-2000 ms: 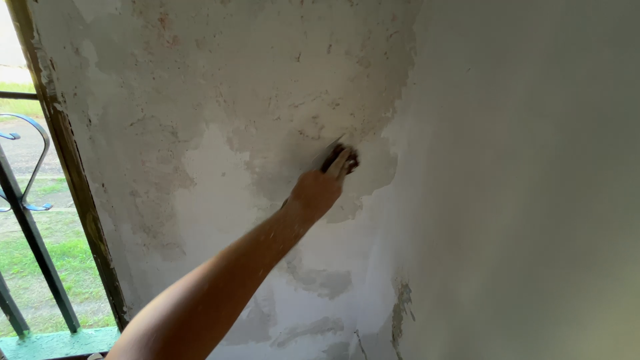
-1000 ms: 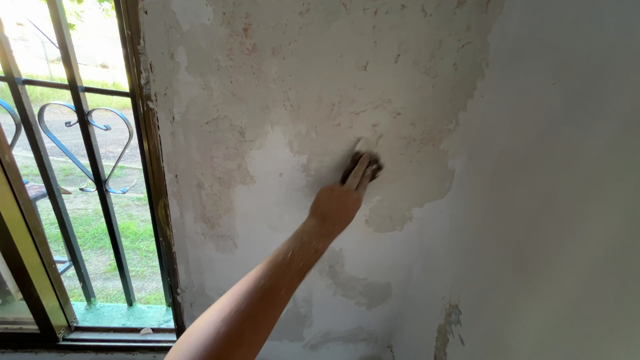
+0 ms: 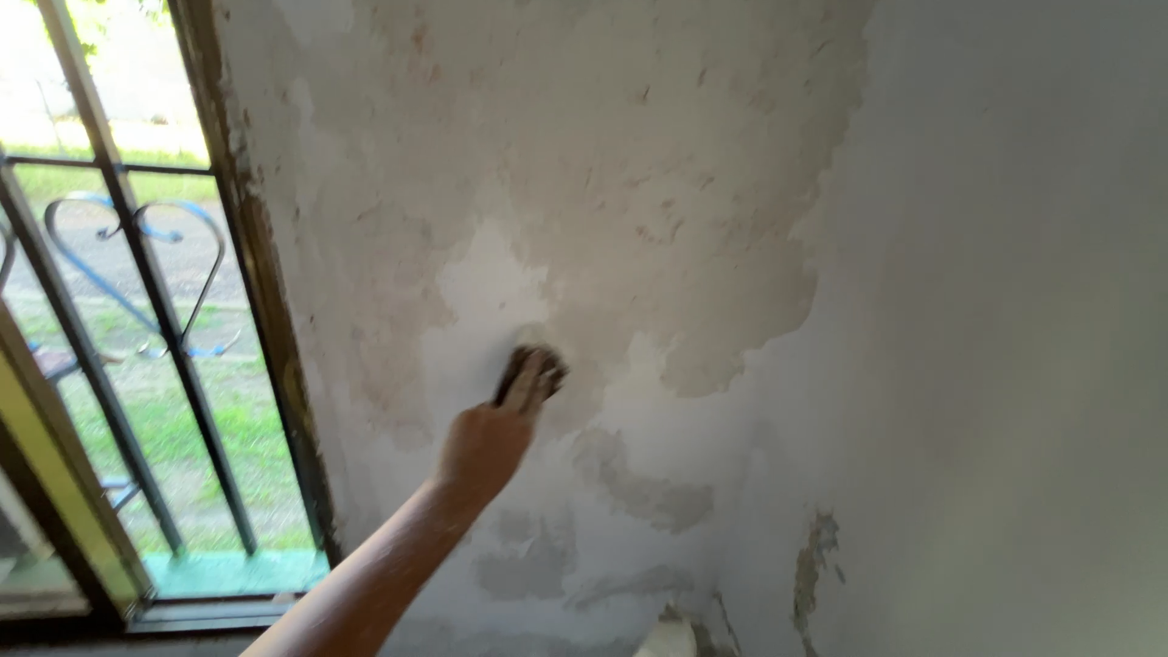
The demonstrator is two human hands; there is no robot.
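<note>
My left hand (image 3: 497,424) reaches up from the lower left, its fingers closed on a dark hand tool (image 3: 554,372). Motion blurs the tool, and its kind is unclear; a pale patch shows just above it. It is at the patchy wall (image 3: 639,274), over the lower middle part, where white areas meet grey-beige ones. Two of my fingers lie stretched along the tool, and the rest are hidden. My right hand is out of view.
On the left is a window frame (image 3: 274,365) with metal bars (image 3: 173,356) and a heart-shaped scroll. A green sill (image 3: 237,573) lies below. A smoother grey wall (image 3: 985,319) meets the patchy one on the right. A damaged strip (image 3: 808,575) marks the lower corner area.
My left hand, with the dark tool, has moved left and down across the wall patches. The view has shifted, showing more of the window than at first.
</note>
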